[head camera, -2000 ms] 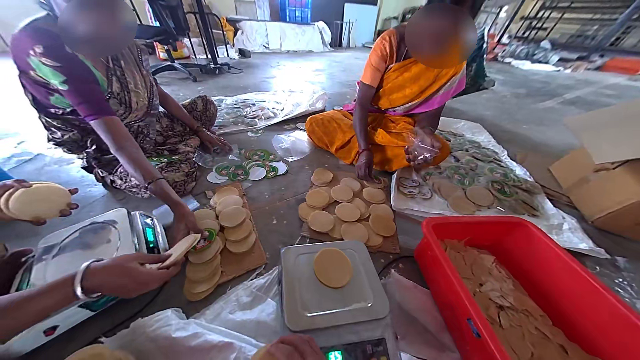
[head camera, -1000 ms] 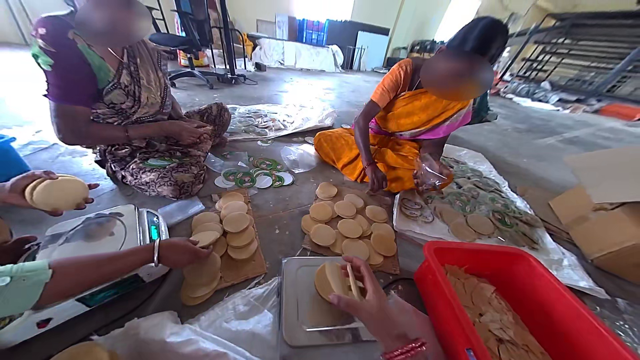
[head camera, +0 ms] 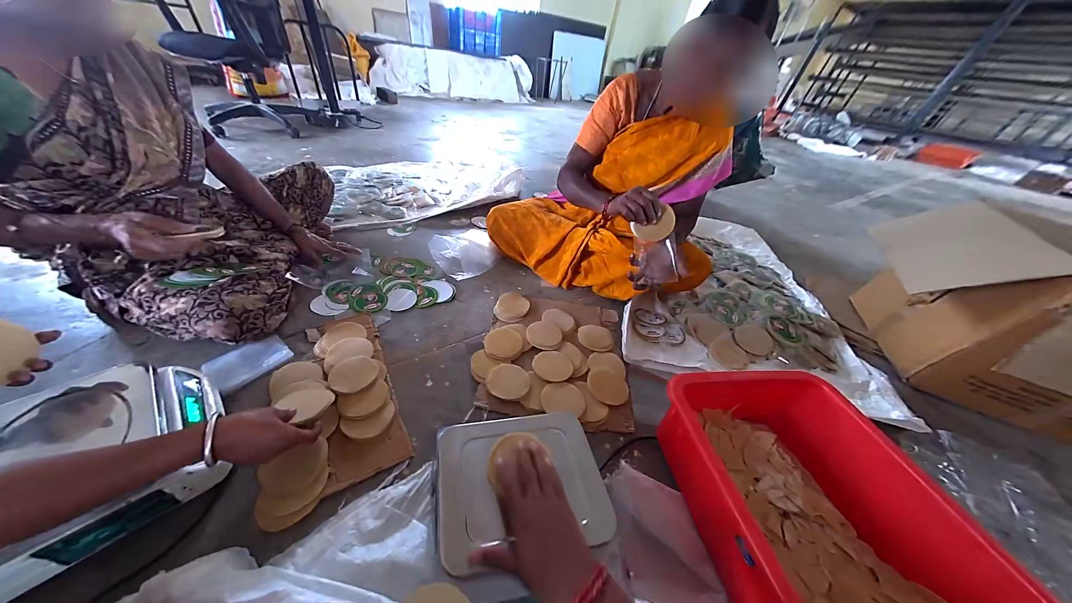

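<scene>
My right hand (head camera: 543, 515), with red bangles at the wrist, reaches over the steel pan (head camera: 469, 523) of a weighing scale. Its fingers lie flat on a round tan disc (head camera: 505, 452), and the thumb is spread to the left, off the disc. Whether more discs lie under it cannot be told. My left hand is out of view. Beyond the scale, stacks of similar discs (head camera: 553, 366) rest on a cardboard sheet (head camera: 615, 414). Another cardboard sheet (head camera: 360, 456) to the left bears more stacks (head camera: 356, 375). One more disc (head camera: 435, 595) shows at the bottom edge.
At right stand a red plastic tub (head camera: 687, 419) of thin brown pieces and a cardboard box (head camera: 963, 327). A co-worker's bangled hand (head camera: 264, 435) holds discs beside a second scale (head camera: 188, 402). Two people sit opposite, handling discs near plastic packets. White sheeting (head camera: 360, 536) lies in front.
A second ago my right hand held a disc tilted up above the scale; now its fingers lie flat on a disc there. The person in orange has raised a disc over a clear bag.
</scene>
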